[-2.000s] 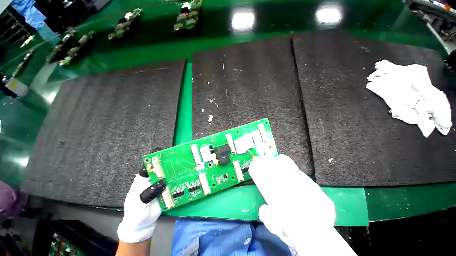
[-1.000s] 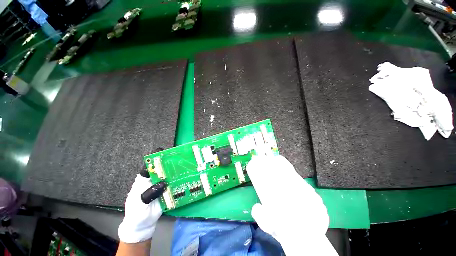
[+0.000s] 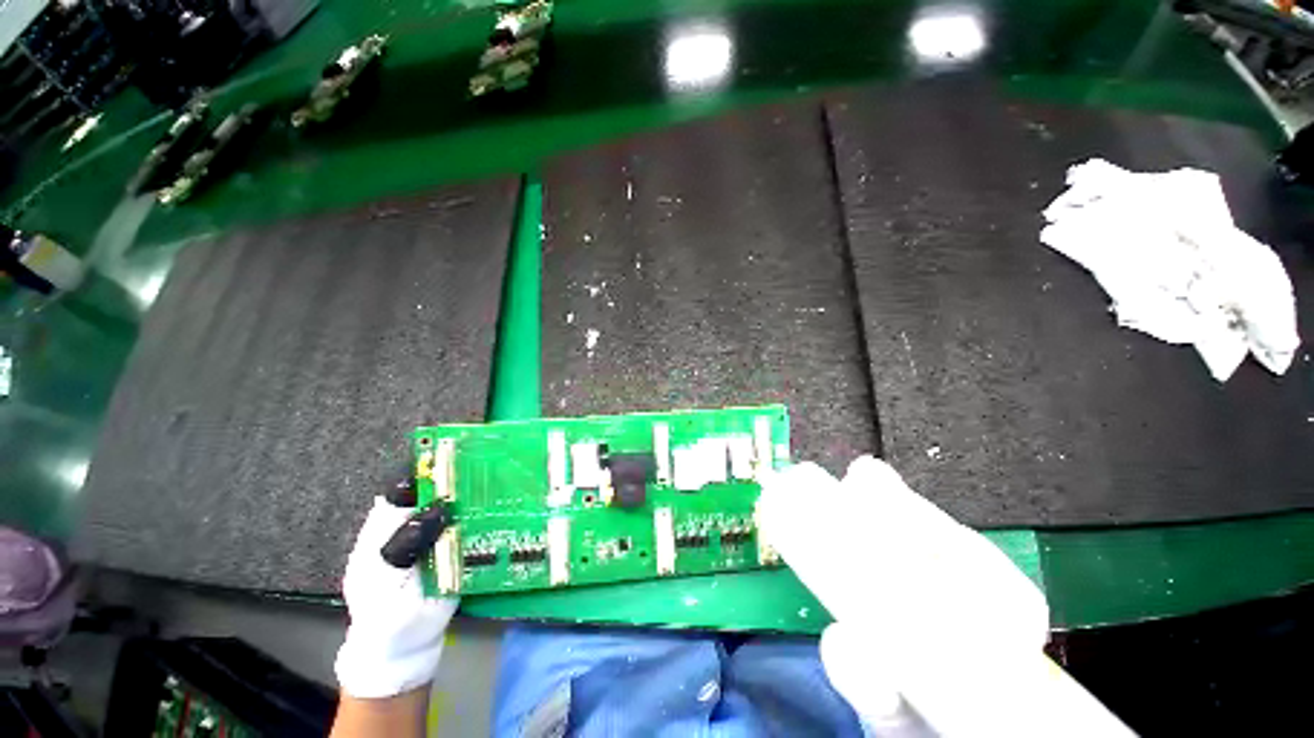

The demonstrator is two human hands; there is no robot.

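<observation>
A green circuit board (image 3: 497,483) with cream connector bars and a black block (image 3: 630,479) near its middle is held almost level above the front edge of the foam mats. My left hand (image 3: 392,613), in a white glove with black finger covers, grips the board's left end. My right hand (image 3: 915,591), in a white glove, is at the board's right end. Its fingers are overexposed and run together in white, so I cannot tell whether it grips the edge or holds a white tool.
Three black foam mats (image 3: 288,375) lie side by side on the green bench (image 3: 620,108). A crumpled white cloth (image 3: 1174,260) lies on the right mat. Several boards (image 3: 512,51) lie on the bench beyond. A dark bin (image 3: 202,692) with boards is at lower left.
The board has turned from slanting up to the right to almost level, its right end now lower. My right hand has moved slightly right and down with that end.
</observation>
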